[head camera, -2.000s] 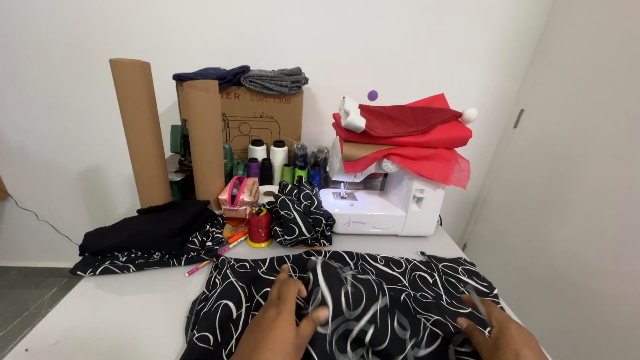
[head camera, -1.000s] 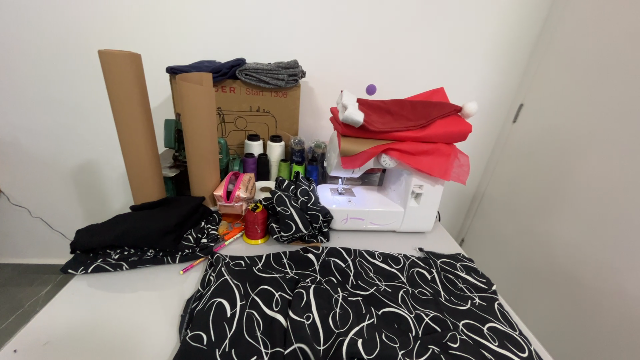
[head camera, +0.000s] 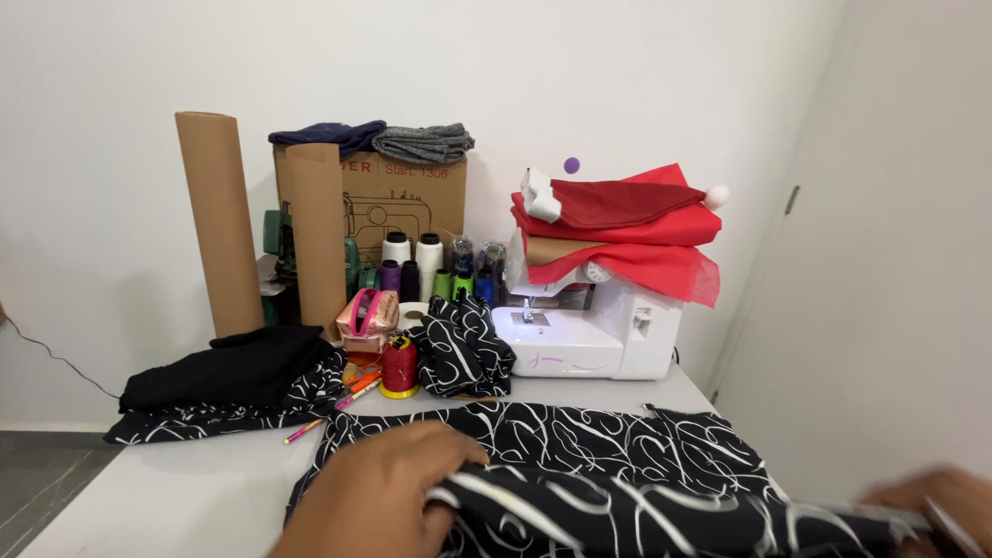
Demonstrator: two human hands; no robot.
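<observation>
Black fabric with white swirls (head camera: 566,434) lies spread over the front of the table. My left hand (head camera: 387,488) pinches the raised near edge of this fabric between thumb and fingers at lower centre-left. At the lower right edge of the view, my right hand (head camera: 938,508), blurred, grips the other end of the lifted edge, which stretches between the two hands. Behind the cloth stand a red thread spool with a yellow base (head camera: 399,368) and a crumpled bundle of the same patterned fabric (head camera: 465,349).
A white sewing machine (head camera: 573,341), its lamp lit, carries red fabric and a Santa hat (head camera: 628,203). Folded black fabric (head camera: 225,372) lies at the left. Brown paper rolls (head camera: 221,225), a cardboard box (head camera: 403,182), thread cones (head camera: 428,260), a pink pouch (head camera: 368,318) and a pencil (head camera: 302,432) are behind.
Both hands, out of view one second ago, are back in view. The near edge of the patterned fabric, flat then, is now lifted between them.
</observation>
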